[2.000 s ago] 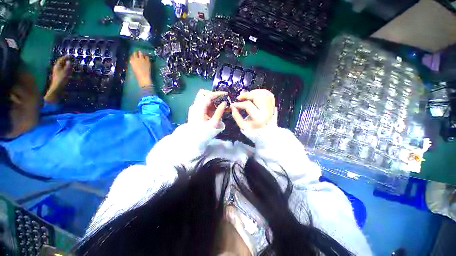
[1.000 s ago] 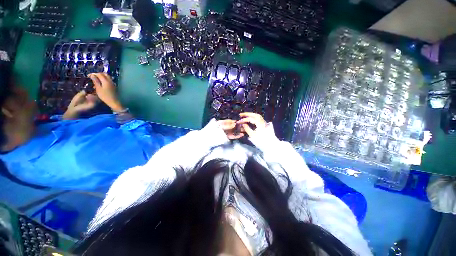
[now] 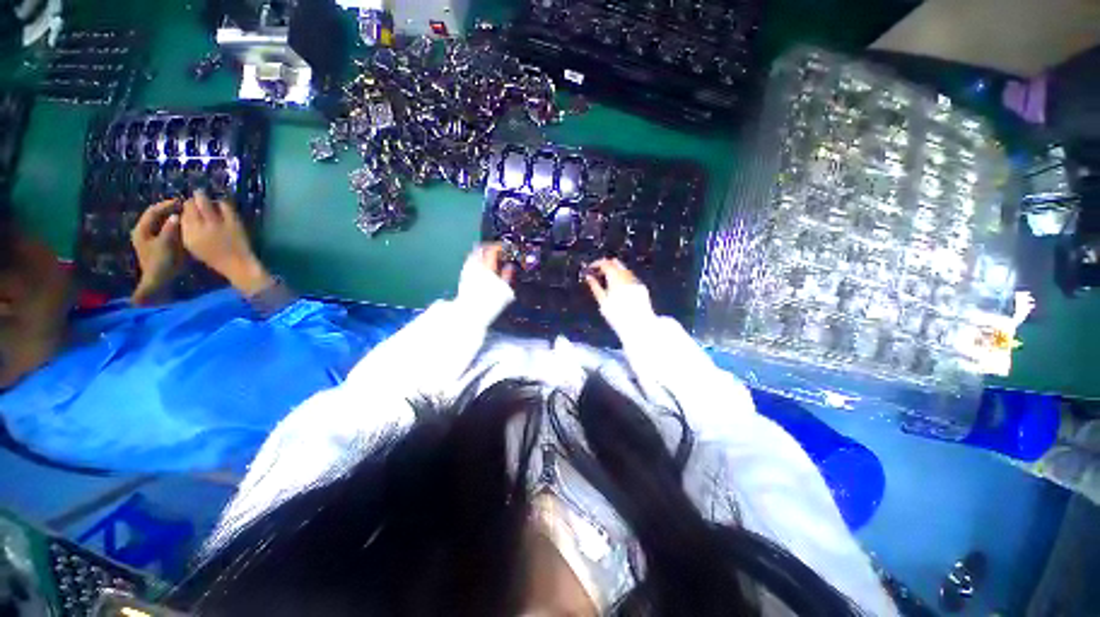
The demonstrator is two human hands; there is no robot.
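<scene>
The black tray (image 3: 651, 211) lies flat in front of me, with rows of rounded pockets; some pockets at its left hold dark-silvery modules (image 3: 521, 217). My left hand (image 3: 492, 265) is at the tray's left side, its fingertips by a small module at the pockets; whether it grips it I cannot tell. My right hand (image 3: 612, 280) is over the middle of the tray, thumb and fingers close together; something small and dark may be at the fingertips, too blurred to tell.
A loose heap of modules (image 3: 422, 115) lies behind and left of the tray. Stacked black trays (image 3: 651, 54) stand behind. A clear tray (image 3: 736, 241) is at the right. A co-worker in blue (image 3: 181, 374) works over another black tray (image 3: 103, 199) at left. A blue stool (image 3: 844, 476) is below the bench edge.
My hands were together, fingers around a small part; now they are apart, the left at the tray's left side and the right over its middle. The view has shifted slightly.
</scene>
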